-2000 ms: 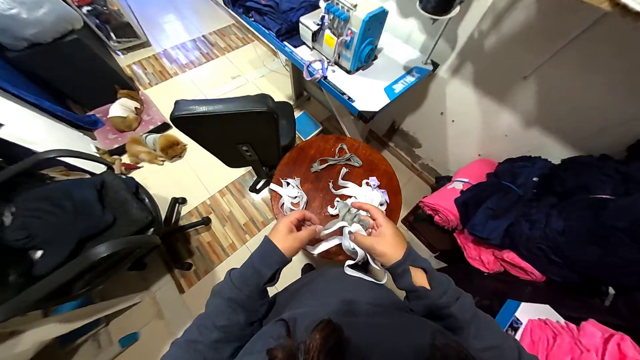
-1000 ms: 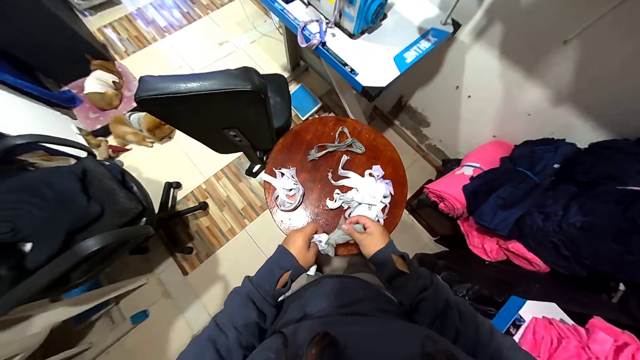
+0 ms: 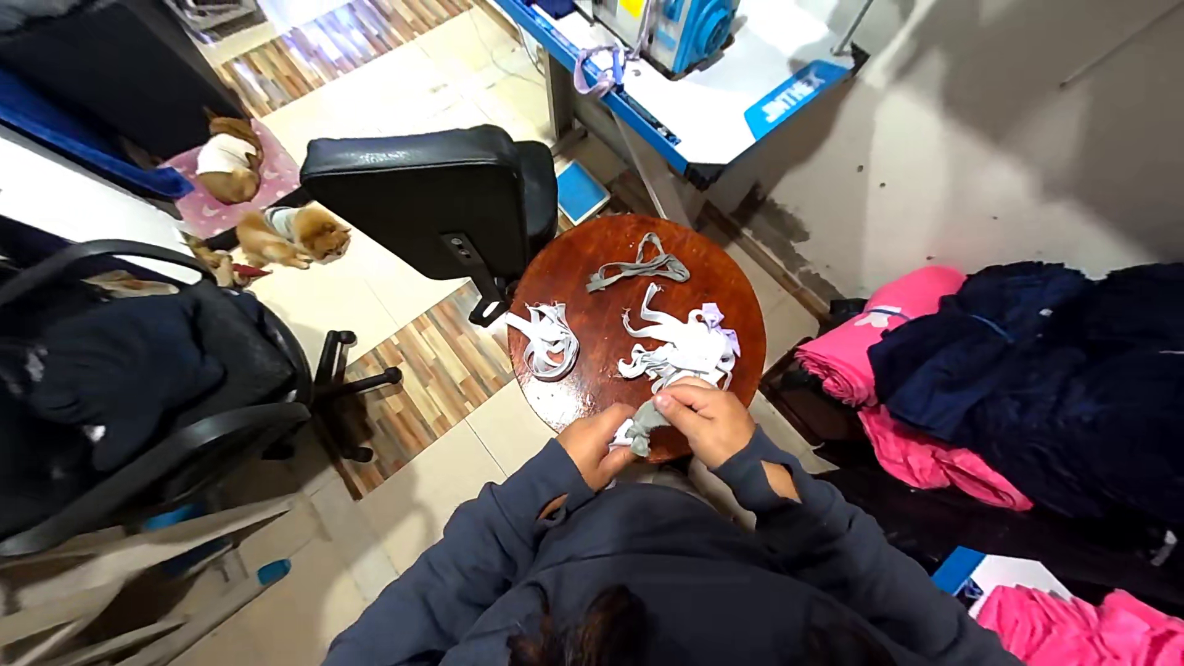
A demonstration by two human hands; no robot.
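My left hand (image 3: 597, 446) and my right hand (image 3: 708, 418) meet at the near edge of a round wooden stool top (image 3: 606, 277). Between them is a bunch of grey and white fabric strips (image 3: 645, 427); the left holds its lower end, the right pinches its upper part. Just beyond my right hand lies a tangled pile of white strips (image 3: 689, 342) with some lilac pieces. A coiled bundle of white strips (image 3: 551, 344) rests at the left of the top, and a looped grey strip (image 3: 647, 268) lies at the far side.
A black padded chair (image 3: 416, 203) stands against the stool's far left. Beyond is a sewing machine (image 3: 680, 32) on a blue-edged table (image 3: 703, 116). Dark blue and pink fabric piles (image 3: 1027, 370) lie right. Dogs (image 3: 310, 231) rest at upper left, above a black office chair (image 3: 176, 370).
Two seconds ago a long white strip hung from my hands; now the strips are gathered in a compact bunch between them. My hands have drawn closer together at the stool's near edge.
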